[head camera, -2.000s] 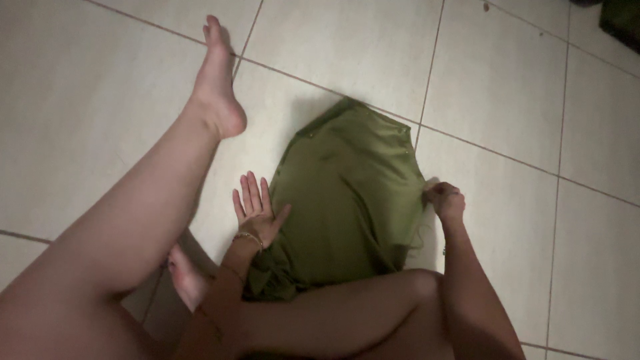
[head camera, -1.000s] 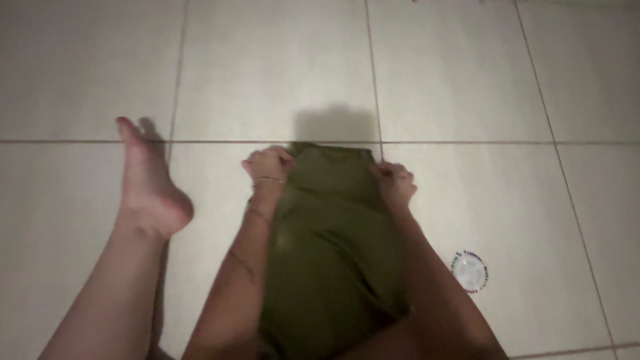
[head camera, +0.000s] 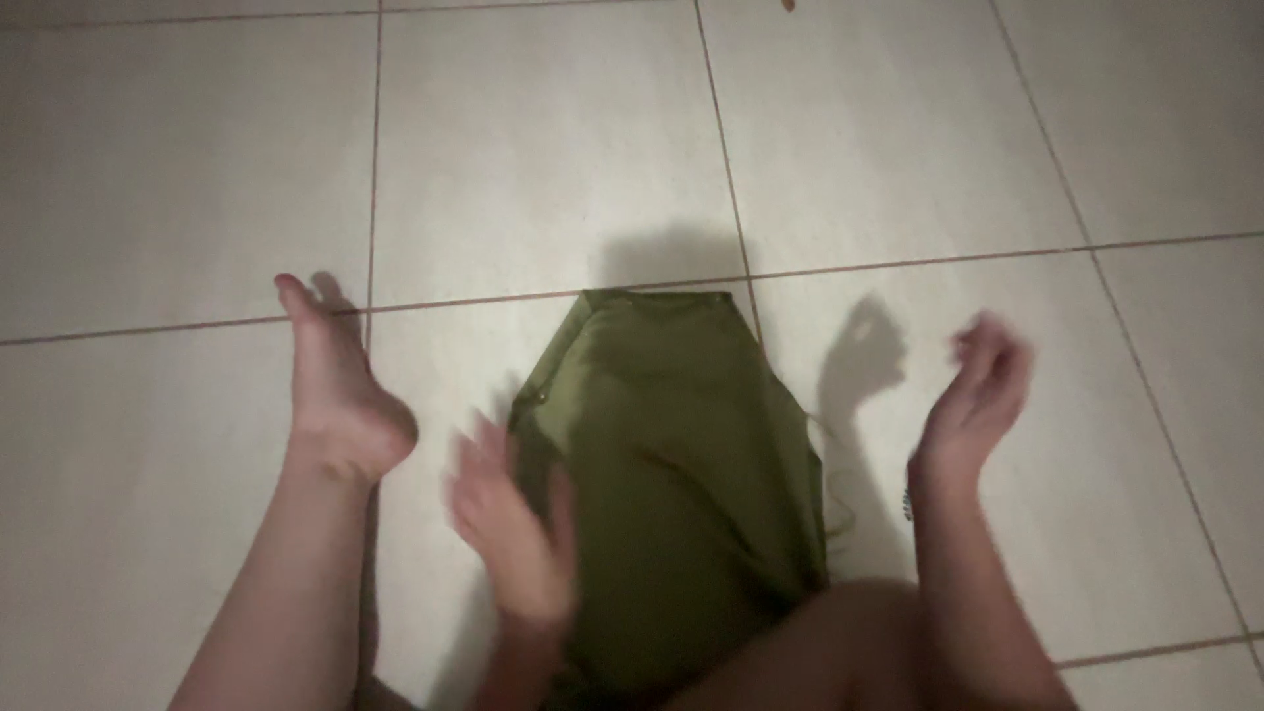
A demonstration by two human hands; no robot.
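A green cloth garment (head camera: 681, 444) lies spread on the floor between my hands, narrow at its far edge and creased in the middle. Loose threads hang off its right side. My left hand (head camera: 518, 523), blurred, is at the cloth's left edge with its fingers apart and nothing held; whether it touches the cloth I cannot tell. To the right of the cloth, my right hand (head camera: 978, 395) is raised above the floor, its fingers loosely bent and blurred, apart from the garment. The near end of the cloth is partly hidden by my bent leg.
Pale floor tiles (head camera: 533, 138) with dark joints surround the cloth. My outstretched leg and bare foot (head camera: 346, 405) rest at the left. My other leg (head camera: 839, 632) lies bent across the bottom. A small brown thing (head camera: 788, 5) is at the top edge. Part of a patterned item (head camera: 908, 494) shows beside my right wrist.
One second ago both hands held the far corners of the cloth; now both have let go. My right hand has moved right, away from it, and my left hand has drawn back nearer to me.
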